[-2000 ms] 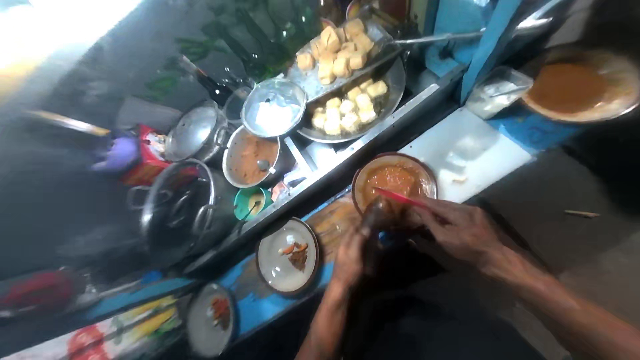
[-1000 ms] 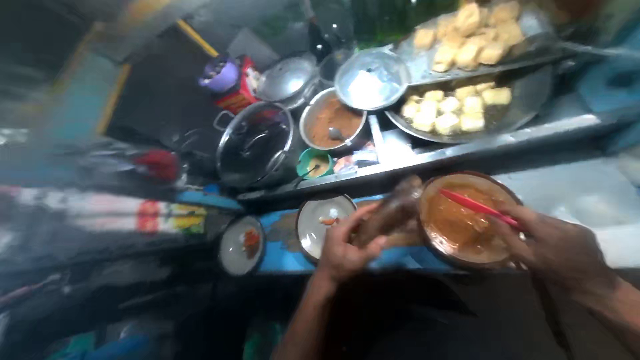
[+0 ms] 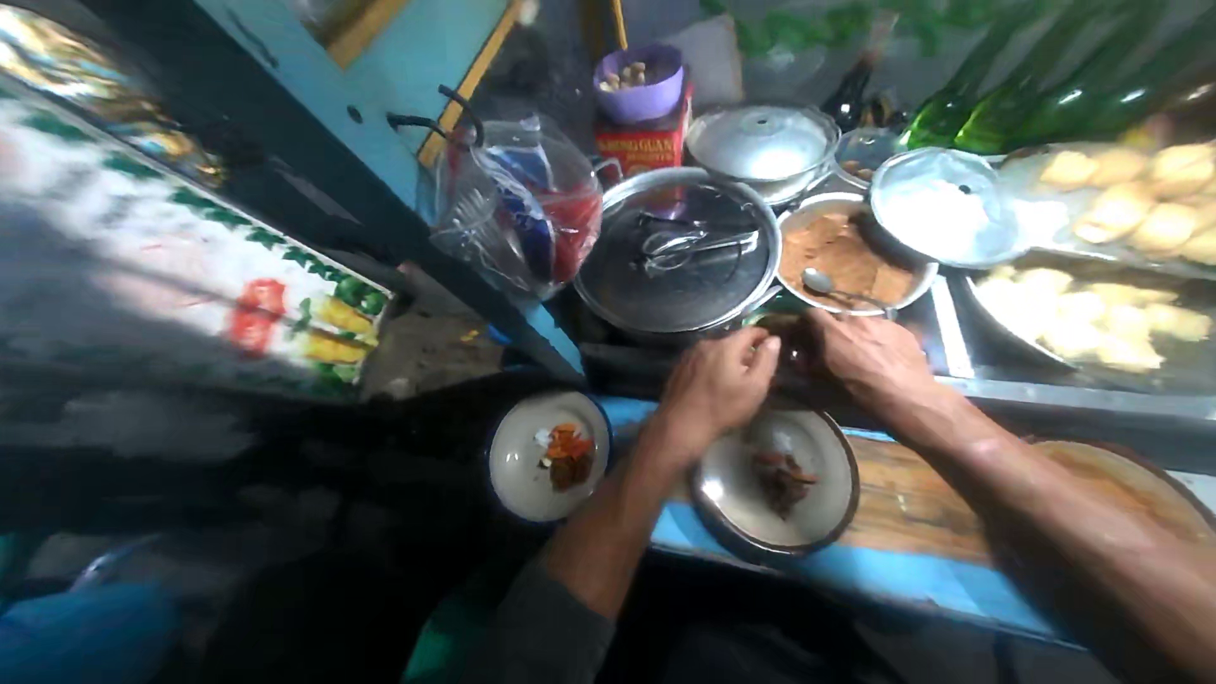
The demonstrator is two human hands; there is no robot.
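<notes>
My left hand [image 3: 724, 382] is over the front rail, fingers curled, thumb toward the right. My right hand [image 3: 872, 356] is just right of it, below the pot of brown sauce [image 3: 831, 261] with a metal spoon in it. A dark brown, rounded object [image 3: 796, 344] lies between the two hands, touching or close to the right fingers; what grips it cannot be told. Below my hands is a brown-rimmed plate [image 3: 822, 518] with dark red-brown pieces. Left of my left forearm sits a blue-rimmed plate [image 3: 513, 475] with orange-red and brown paste and small white bits.
A lidded pot [image 3: 674, 285], a domed-lid pot [image 3: 760, 142] and a metal bowl [image 3: 940, 204] stand behind. A pan of pale fried cubes [image 3: 1092, 313] is at right. A brown-rimmed dish [image 3: 1121, 475] lies beneath my right forearm. A plastic bag [image 3: 518, 204] hangs from the blue post [image 3: 380, 142].
My right hand has left the sauce dish, and the red utensil it held is no longer seen. Both hands are now close together near the pots. The view has swung left.
</notes>
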